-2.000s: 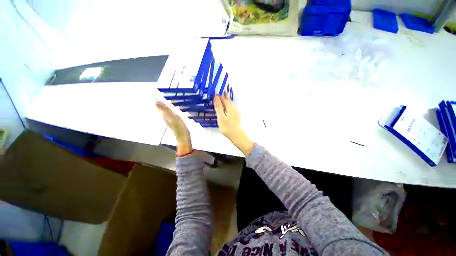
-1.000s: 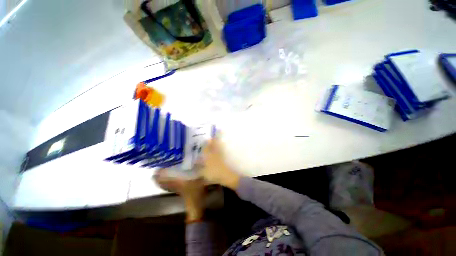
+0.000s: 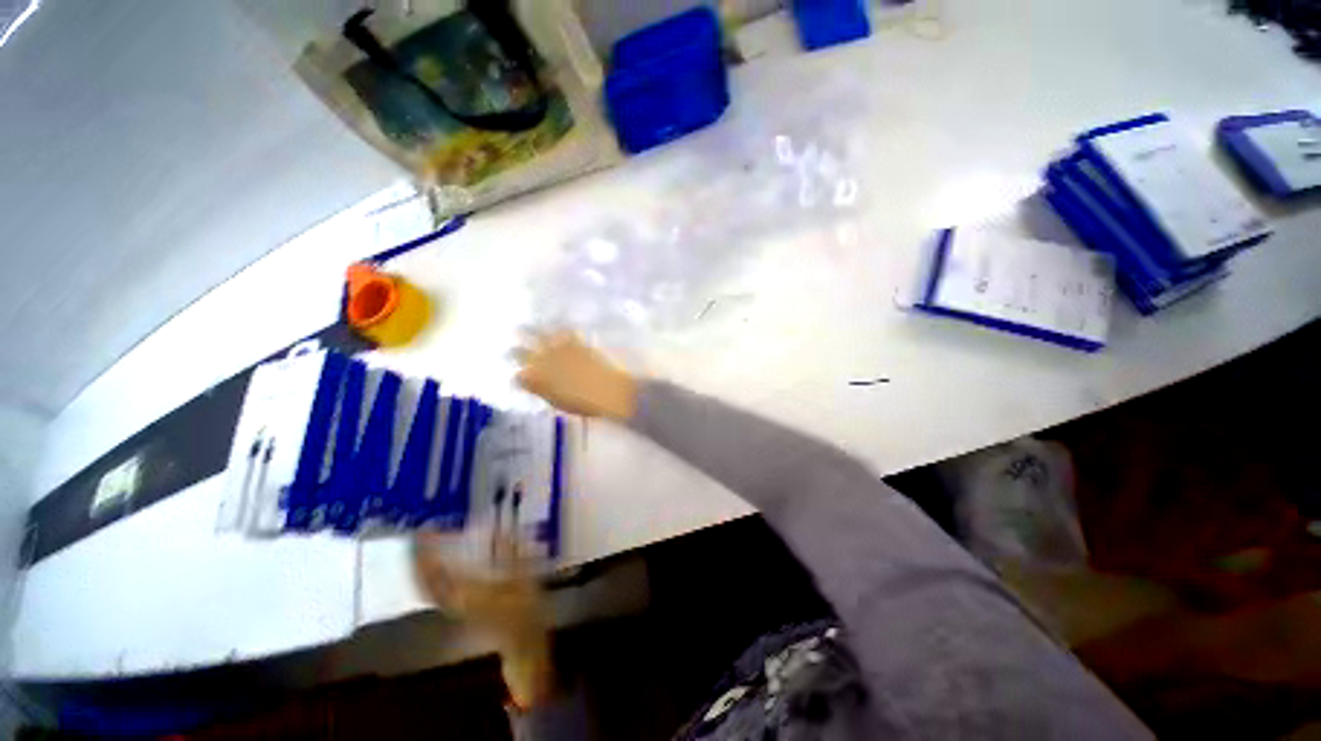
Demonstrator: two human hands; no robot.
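Note:
A leaning row of flat white boxes with blue edges stands on the left part of the white table. The nearest box at its right end shows two dark plugs. My left hand is blurred at the lower front edge of the row; whether it grips a box I cannot tell. My right hand is off the boxes, above the table, near a heap of clear plastic pieces, fingers partly spread, with nothing visible in it.
An orange-yellow tape roll or cup stands behind the row. A printed tote bag and blue bin are at the back. At right lie a single box, an overlapping pile and a blue-framed piece. A dark strip lies mid-table.
My right hand has left the boxes and moved back toward the plastic heap. My left hand stays low by the row. The view has shifted, and the row now leans in a fan.

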